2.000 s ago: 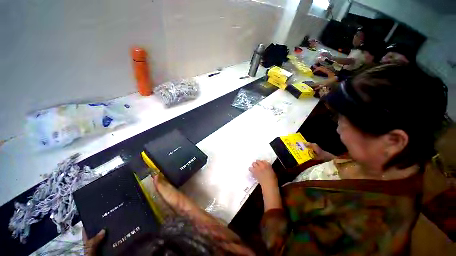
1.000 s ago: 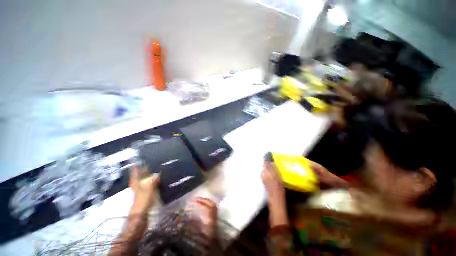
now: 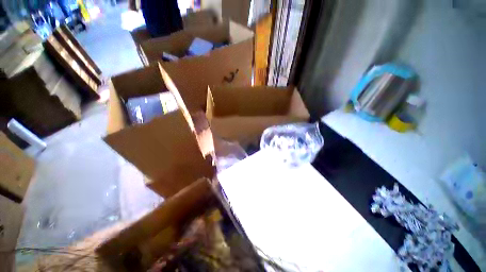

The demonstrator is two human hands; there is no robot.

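Neither of my hands shows. An open brown carton (image 3: pixel 154 228) lies nearest, at the bottom centre; its yellow and dark contents are blurred. The white worktable (image 3: pixel 304 212) is beside it. A crumpled clear plastic bag of cables (image 3: pixel 293 142) is at the table's far end. A loose white-grey heap of cables (image 3: pixel 421 228) lies on the black strip (image 3: pixel 346 170) at the right.
More open cartons (image 3: pixel 154 149) stand left of and beyond the table; one holds dark boxes (image 3: pixel 152 108). Stacked cardboard (image 3: pixel 40 90) is at far left. A kettle with light-blue trim (image 3: pixel 385 91), a yellow-bottomed jar (image 3: pixel 402 122) and a white plastic bag (image 3: pixel 466 178) are at right.
The view has swung left, from the co-worker and orange bottle to the cartons and table end. My hands and the two black boxes have left the picture.
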